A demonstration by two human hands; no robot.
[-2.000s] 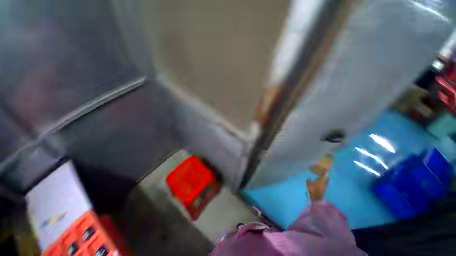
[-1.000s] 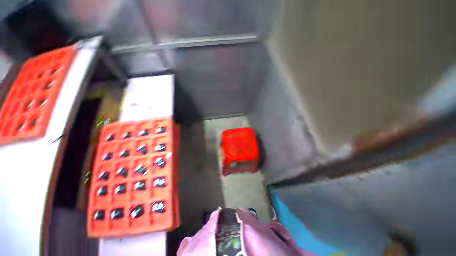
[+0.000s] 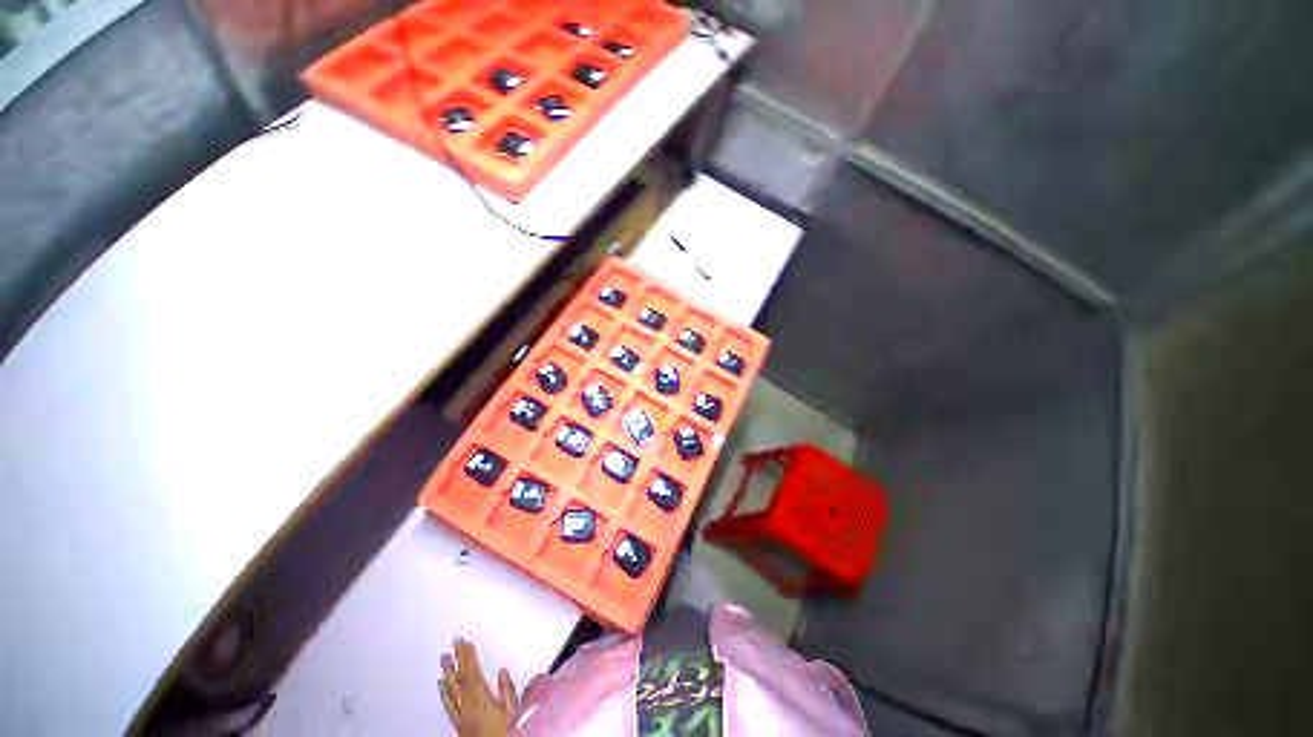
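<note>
An orange-red foam tray (image 3: 553,475) lies on the white bench in front of me. Its square pockets each hold a small black unit (image 3: 618,462), several with white marks. My left hand (image 3: 478,694) is at the bottom edge, over or on the white bench just left of my body, with its fingers spread and nothing seen in it. It is apart from the tray. My right hand is not in view.
A white raised shelf (image 3: 274,288) runs along the left. It holds another foam tray (image 3: 490,161), partly filled, with a black cable (image 3: 507,219) across it. A pen (image 3: 691,258) lies beyond the near tray. A red stool (image 3: 832,516) stands right of the bench by grey walls.
My view has turned left from the doorway and blue floor to the bench and shelf. My left hand has come into view. The right hand seen at the door is out of the picture.
</note>
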